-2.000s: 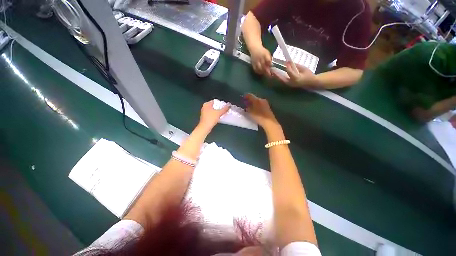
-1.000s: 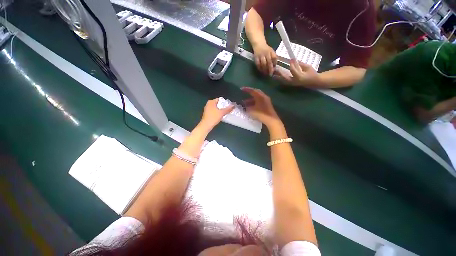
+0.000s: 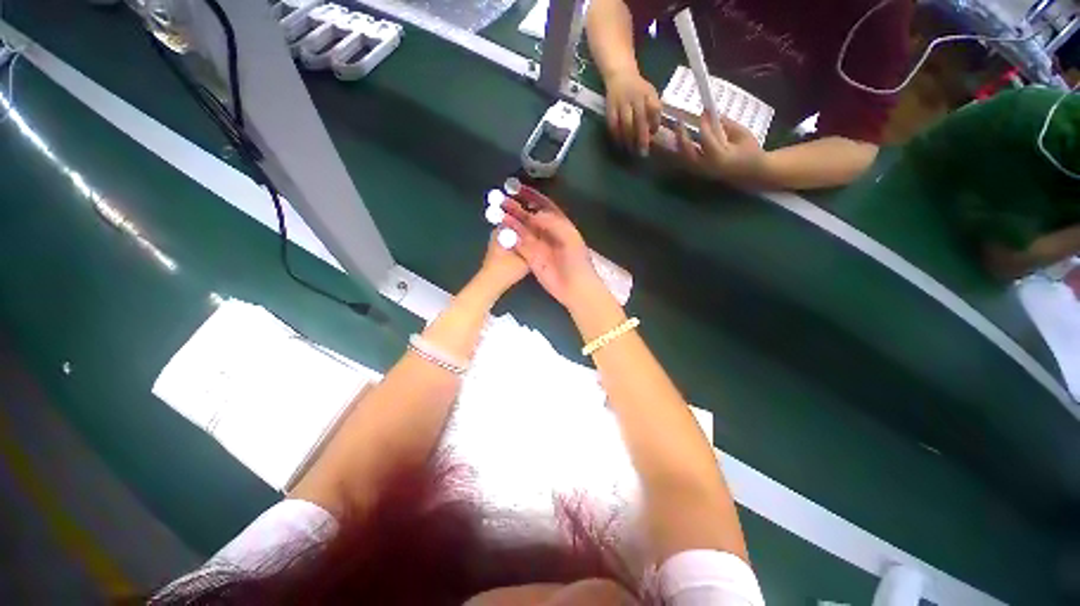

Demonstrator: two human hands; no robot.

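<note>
My left hand (image 3: 502,265) is mostly hidden behind my right hand (image 3: 552,246). It is at the near end of a white sticker sheet (image 3: 611,279), whose far right end shows past my right hand. The left fingers are hidden. My right hand is palm up with fingers pointing left, crossing over the left. Several round white stickers (image 3: 495,213) show at its fingertips. A white plastic housing (image 3: 551,140) lies alone on the green belt (image 3: 758,320) just beyond my hands. A bright pile of sticker sheets (image 3: 533,414) lies under my forearms.
A second white stack (image 3: 255,391) lies left of the pile. A metal post (image 3: 302,154) with a black cable (image 3: 284,243) stands at left. More housings (image 3: 344,38) lie at upper left. A person opposite (image 3: 758,71) holds a dotted sheet; another in green sits right. A white roll (image 3: 900,586) is at lower right.
My right hand has turned palm up and moved left over my left hand. Round stickers now show at its fingertips. The housings have shifted right along the belt.
</note>
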